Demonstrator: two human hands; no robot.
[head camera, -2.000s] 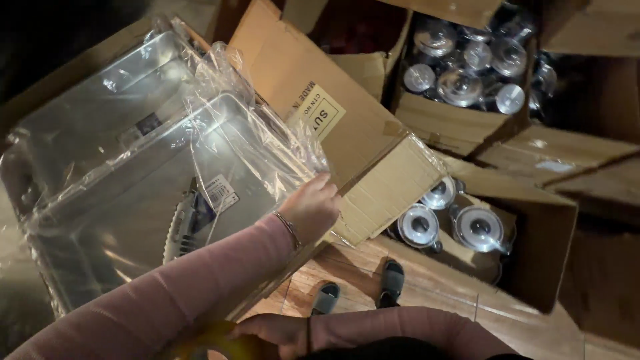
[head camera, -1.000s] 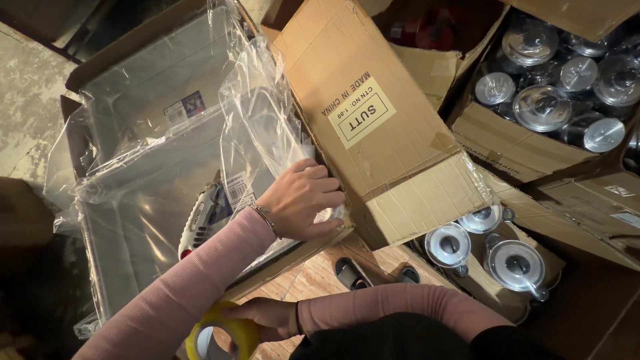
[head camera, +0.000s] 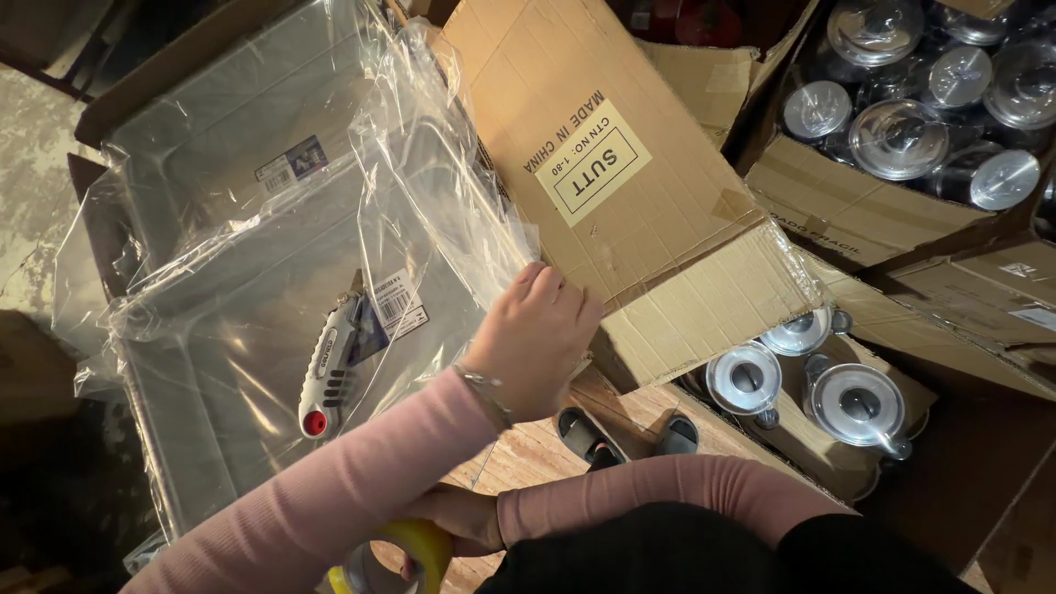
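Note:
My left hand (head camera: 536, 346) has its fingers closed on the edge of clear plastic film (head camera: 507, 247), beside the flap of a cardboard box. Lower down, my right hand (head camera: 462, 516) holds a yellow roll of tape (head camera: 425, 549), partly hidden by my left forearm. Two metal trays in clear plastic bags, a rear one (head camera: 206, 124) and a front one (head camera: 223, 330), lie in a cardboard box at the left. On the front tray's plastic rests a grey and white utility knife (head camera: 330, 363) with a red button, next to a printed label (head camera: 400, 305).
The raised cardboard flap (head camera: 660, 206) bears printed writing. At the right, open boxes hold several wrapped metal lidded vessels (head camera: 899, 140) and more round metal pots with handles (head camera: 858, 404). Sandalled feet (head camera: 586, 433) stand on the wood-patterned floor (head camera: 528, 462) below.
The view has shifted. My left hand stays at the plastic edge near the flap, its fingers more closed than one second ago. The tape roll in my right hand is now partly behind my left forearm.

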